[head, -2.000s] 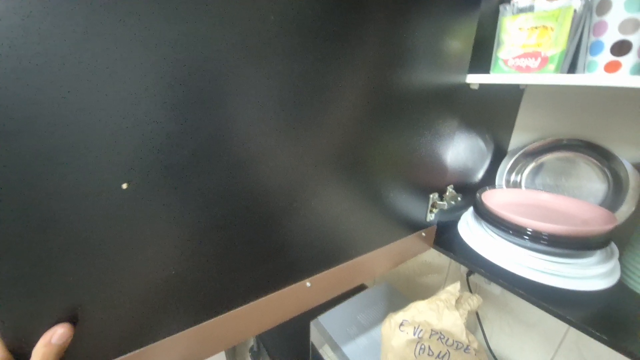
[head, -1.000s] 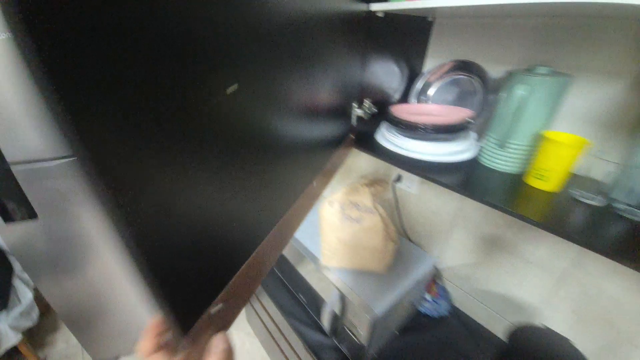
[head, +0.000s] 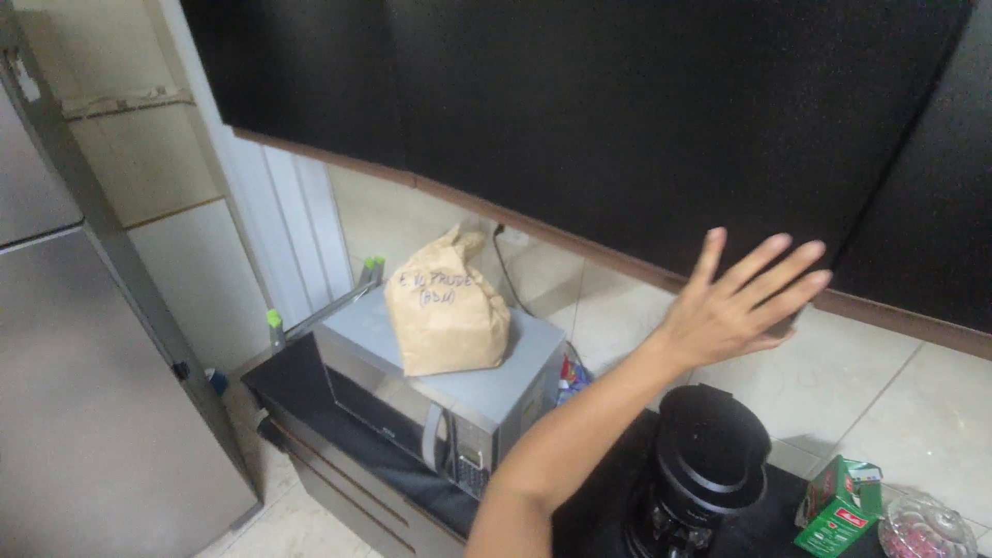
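My left hand (head: 721, 310) is spread flat on the lower right part of a black cabinet door (head: 620, 132), beside its seam with the neighbouring door. Its back faces me, and the palm is hidden. The fingers are apart and hold nothing. That door now lies level with the doors next to it, above the brown lower edge strip (head: 558, 236). The arm reaches in from the bottom middle of the head view, passing in front of the counter. My right hand is out of view.
Below the cabinets, a brown paper bag (head: 449, 325) with handwriting stands on a silver microwave (head: 535, 341). A black coffee maker (head: 709, 457), a green box (head: 841, 508) and a glass dish (head: 926, 527) are on the counter. A steel refrigerator (head: 101, 387) stands at the left.
The cabinet door, open in both earlier frames, has swung shut and hides the plates and jug. My left hand has moved from its lower edge at the left to its face. The view has shifted.
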